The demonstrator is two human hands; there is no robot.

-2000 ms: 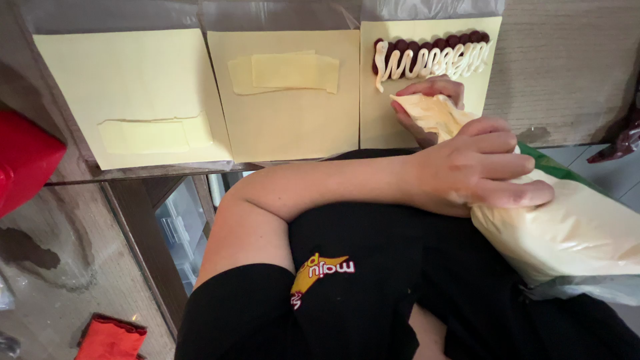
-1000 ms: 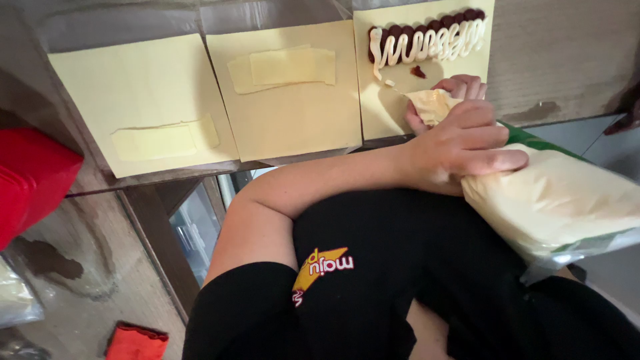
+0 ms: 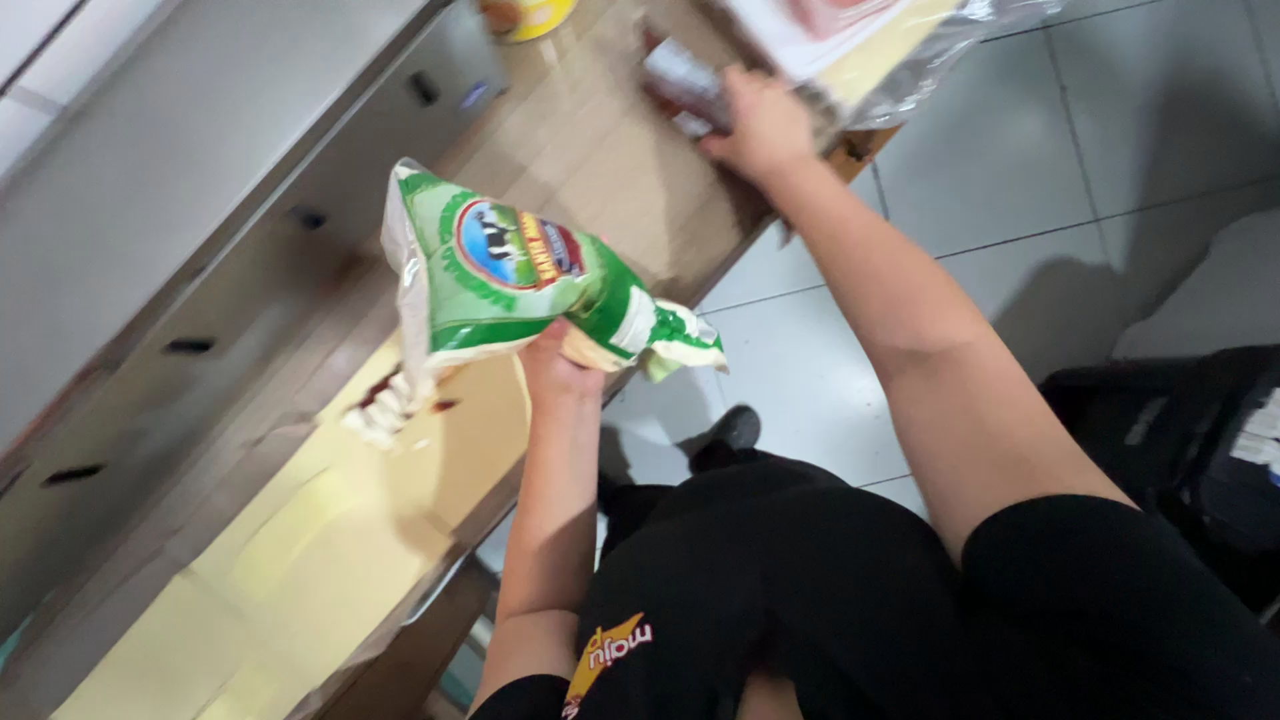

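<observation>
My left hand (image 3: 563, 362) grips a green and clear plastic bag of cream (image 3: 560, 285) around its underside, its narrow end pointing right. The bag hangs over a pale yellow sheet (image 3: 470, 450) that bears dark red filling and a white cream zigzag (image 3: 385, 408), partly hidden by the bag. At the far end of the table, my right hand (image 3: 762, 125) is closed around the end of a dark red plastic packet (image 3: 688, 85), blurred. More yellow sheets (image 3: 290, 550) with pale strips on them lie at the lower left.
The wooden table (image 3: 620, 170) runs diagonally, with a metal unit (image 3: 270, 200) along its left side. A yellow container (image 3: 530, 15) stands at the top. Plastic-wrapped sheets (image 3: 870, 50) lie at the top right. A black crate (image 3: 1190, 430) stands at the right by the tiled floor (image 3: 1060, 190).
The view has swung strongly. Both hands were at the cream bag over the filled sheet; now only my left hand holds it, and my right hand is on the dark red packet.
</observation>
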